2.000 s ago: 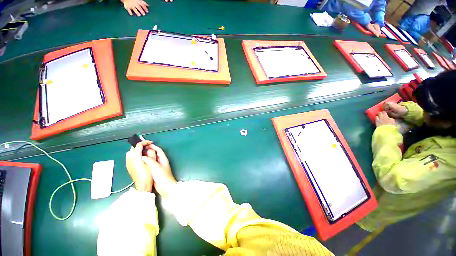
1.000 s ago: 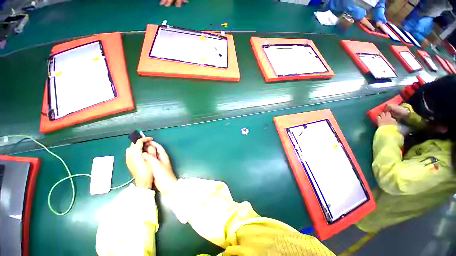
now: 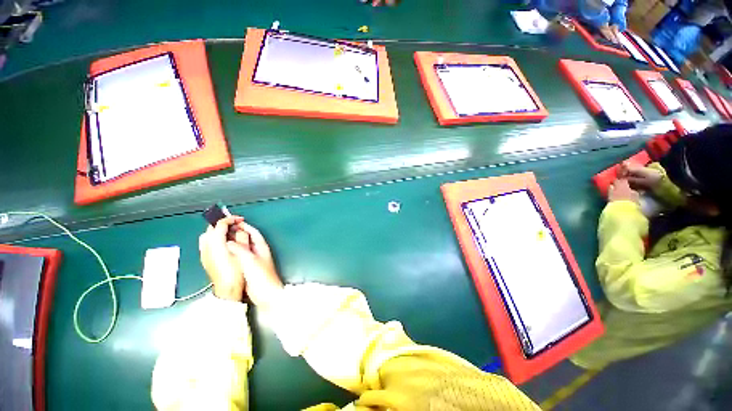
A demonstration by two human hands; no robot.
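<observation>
My left hand [image 3: 222, 258] and my right hand [image 3: 254, 255] are close together above the green bench, left of centre. A small black test adapter [image 3: 215, 214] sticks out past the fingertips; both hands are at it, and the fingers hide its lower part. A pale green adapter lead [image 3: 110, 278] loops at the left. A white block [image 3: 160, 277] lies flat on the bench left of my hands, with cord at both sides of it.
Display panels on red-orange foam trays lie along the far strip [image 3: 148, 119] and one lies at right [image 3: 530, 269]. The laptop's edge [image 3: 20, 321] is at far left. A small white ring [image 3: 393, 206] lies mid-bench. A person in yellow [image 3: 654, 265] works at right; blue-gloved hands show at top right.
The panels on the far strip have shifted to the right. The bare hand at the top has almost left the picture. My hands stay together at the adapter.
</observation>
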